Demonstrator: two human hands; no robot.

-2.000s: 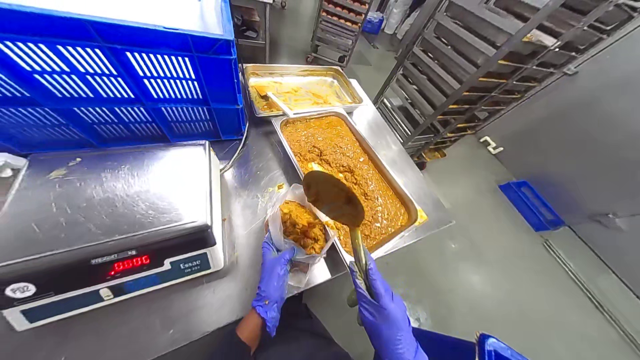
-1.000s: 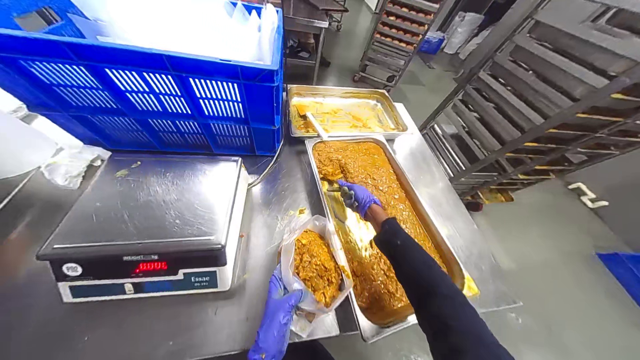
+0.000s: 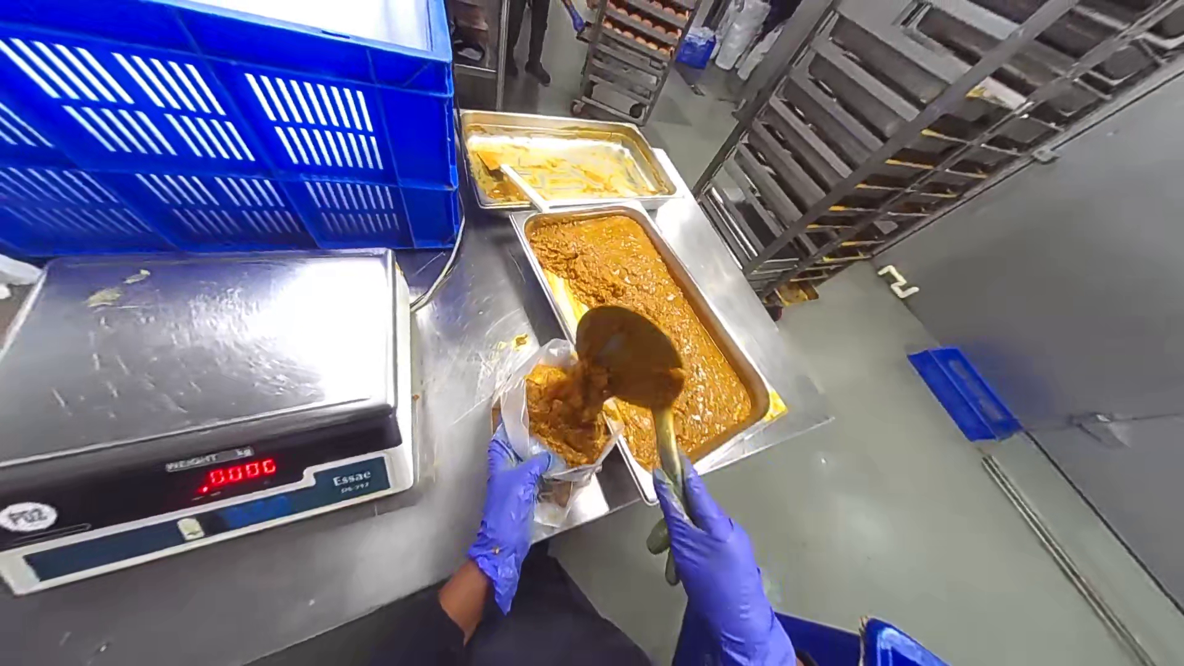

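My left hand point(image 3: 509, 518), in a purple glove, grips the side of a clear plastic bag point(image 3: 516, 407) that holds thick brown-orange food point(image 3: 560, 421). My right hand point(image 3: 717, 564), gloved too, is closed on the handle of a large metal ladle point(image 3: 629, 356). The ladle's bowl is tipped at the bag's mouth, with food sliding from it into the bag. Behind the ladle lies a deep steel tray point(image 3: 754, 370) of the same chunky food. The left edge of this tray's bottom shows bare and smeared.
An Essae weighing scale point(image 3: 203, 342) with a lit display stands left, before stacked blue crates point(image 3: 324, 120). A smeared steel tray point(image 3: 564, 199) with a utensil is at the back. Rack trolleys point(image 3: 832, 139), a blue crate point(image 3: 962, 393) on the floor and a person's legs point(image 3: 529, 37) are beyond.
My right hand has come back from the far part of the full tray, and the ladle is now tipped over the bag. My left hand still holds the bag.
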